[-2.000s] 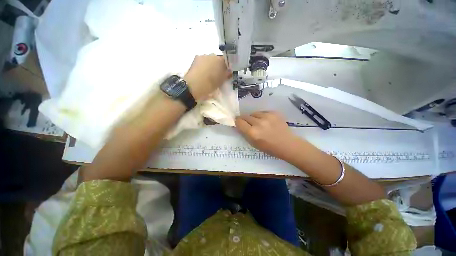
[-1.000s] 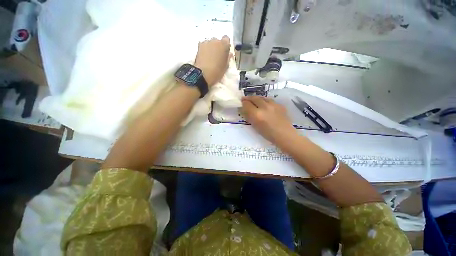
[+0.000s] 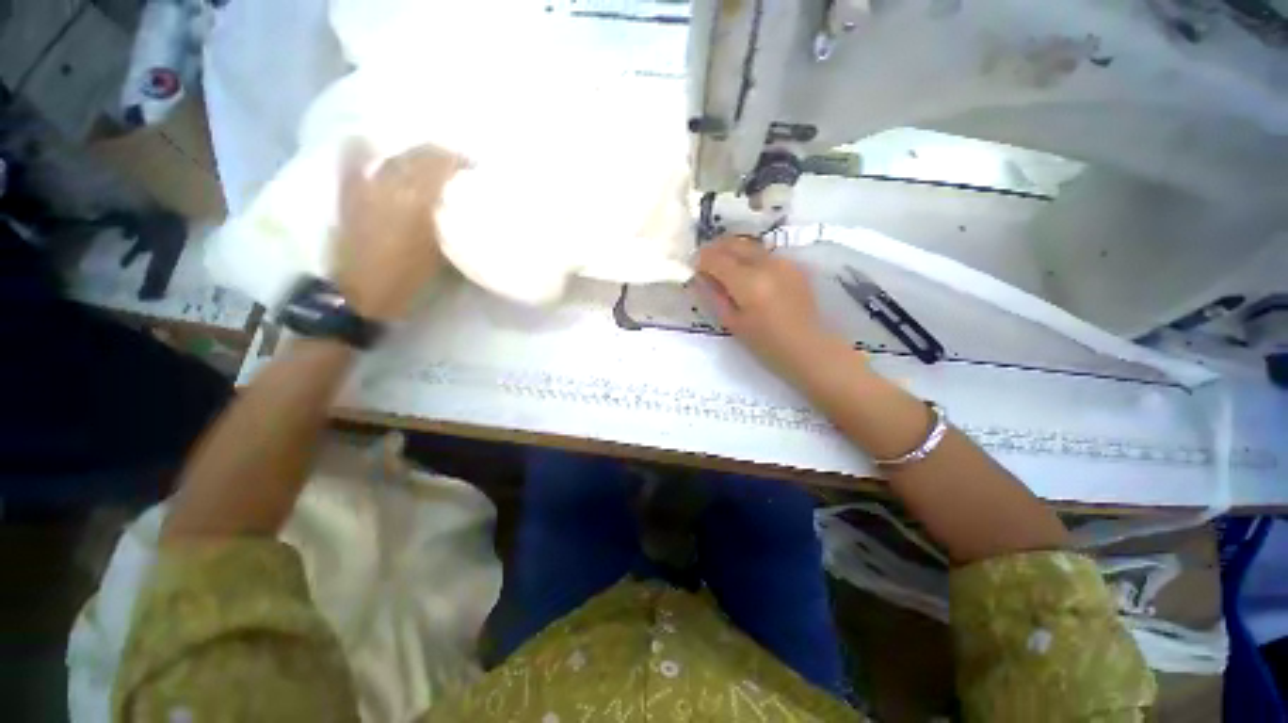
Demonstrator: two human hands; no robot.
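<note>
The cream garment piece (image 3: 523, 212) lies bunched on the machine bed left of the needle, overexposed in places. My left hand (image 3: 396, 226) is blurred and lies on its left part; whether the fingers grip cloth is unclear. My right hand (image 3: 756, 290) pinches the garment's right edge just in front of the presser foot area (image 3: 728, 219), which it partly hides. The white binding strip (image 3: 975, 290) runs from the right across the bed to the needle area. The thread snips (image 3: 890, 314) lie on the bed right of my right hand, pointed blades away from me.
The white machine head (image 3: 932, 71) stands over the bed at the upper right. A ruler scale (image 3: 664, 401) runs along the table's front. A thread cone (image 3: 158, 71) is at upper left. Cream cloth (image 3: 403, 565) hangs below the table at left; a blue crate (image 3: 1257, 593) is at lower right.
My left hand has moved left and toward me, away from the needle area, and the garment is spread differently. My right hand stays near the foot at the garment's edge.
</note>
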